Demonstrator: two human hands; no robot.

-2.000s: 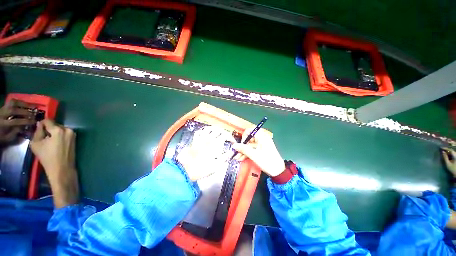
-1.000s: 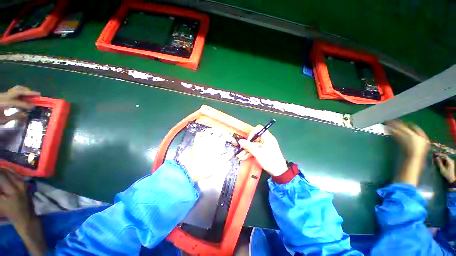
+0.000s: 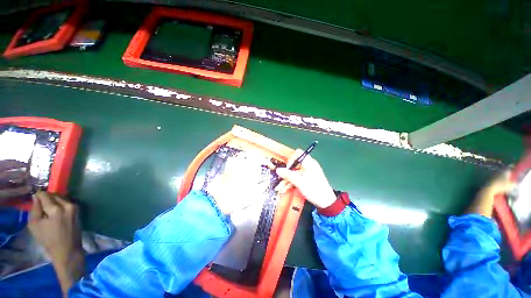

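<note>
A black tablet unit [image 3: 256,256] lies in a red-orange foam tray [image 3: 280,244] on the green bench in front of me. Its silver battery [image 3: 239,241] shows below my hands. My right hand [image 3: 308,179], with a dark red band at the cuff, holds a slim black pen-like tool [image 3: 304,155] at the board's right corner; the tool's tip is hidden at my fingers. My left hand [image 3: 233,183] lies over the upper part of the tablet, overexposed, its fingers close to the right fingertips. Glare hides whether it grips anything.
Another person's hand [image 3: 58,230] is beside a trayed tablet [image 3: 70,157] at left. At right a person's blurred hand [image 3: 492,192] holds a tray [image 3: 512,227]. Beyond the chipped rail [image 3: 262,113] lie trayed units [image 3: 244,55] and a blue item [image 3: 396,90]. A grey post [image 3: 471,113] slants at right.
My hands and tablet stay almost in place. The belt's left trays have shifted slightly right. The right belt tray has gone from the belt, exposing the blue item; a tray now shows at the far right.
</note>
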